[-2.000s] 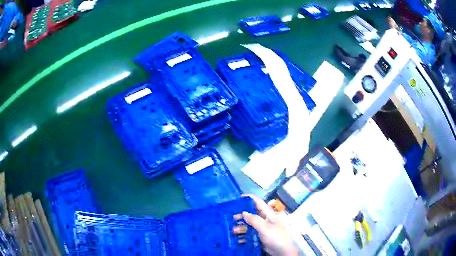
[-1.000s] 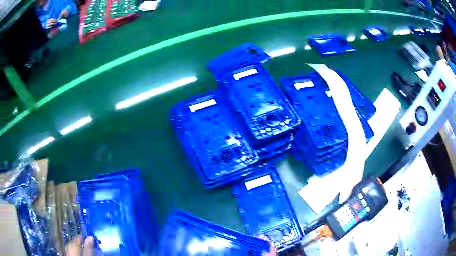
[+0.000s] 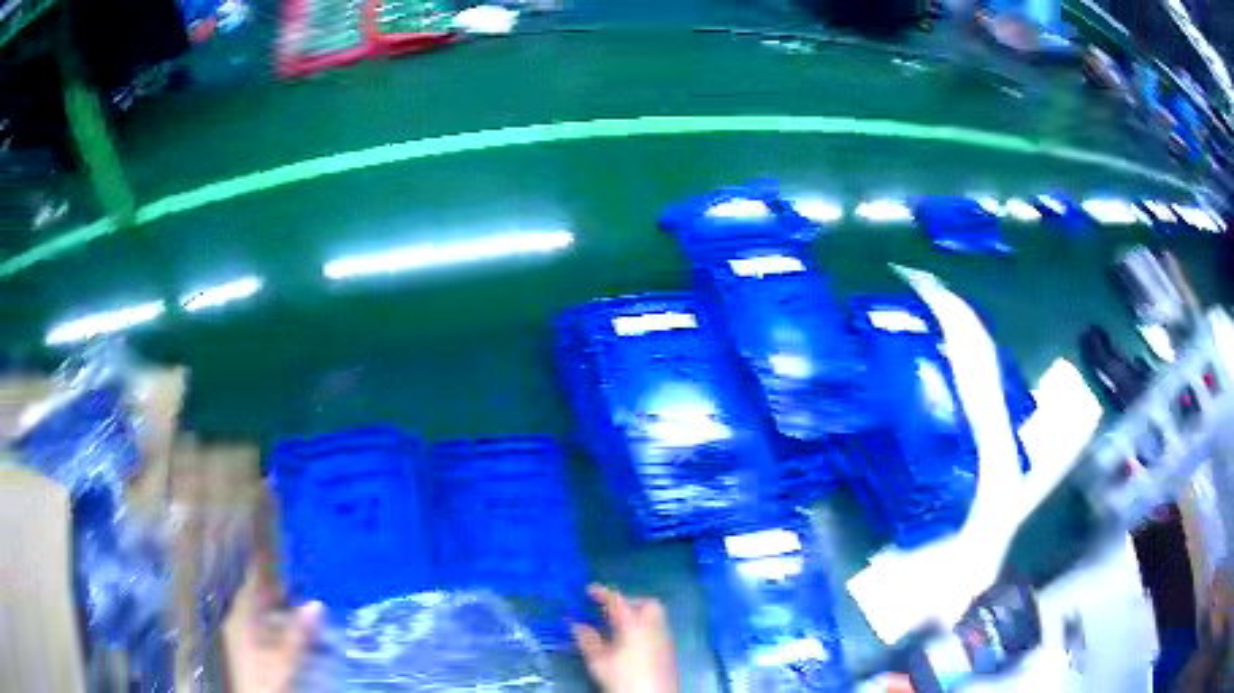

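Two blue plastic housings lie side by side near the bottom: a left one [image 3: 355, 515] and a right one [image 3: 508, 521]. A clear, crinkled plastic bag [image 3: 440, 639] lies at their near edge. My left hand [image 3: 275, 643] is blurred at the left housing's near corner; its grip cannot be told. My right hand [image 3: 629, 647] is beside the right housing's near corner, thumb and fingers apart, with nothing seen in it. Both hands are cut off by the bottom edge.
Stacked blue housings [image 3: 670, 420] with white labels are right of centre, with a white paper strip [image 3: 985, 393] over them. A handheld controller [image 3: 999, 626] and the white machine [image 3: 1167, 420] are at right. Cardboard [image 3: 34, 569] and bagged items [image 3: 115, 501] are at left.
The view has swung left. The tilted housing by my right hand now lies flat beside the left one. My right hand is off its corner, and the clear bag has come into view.
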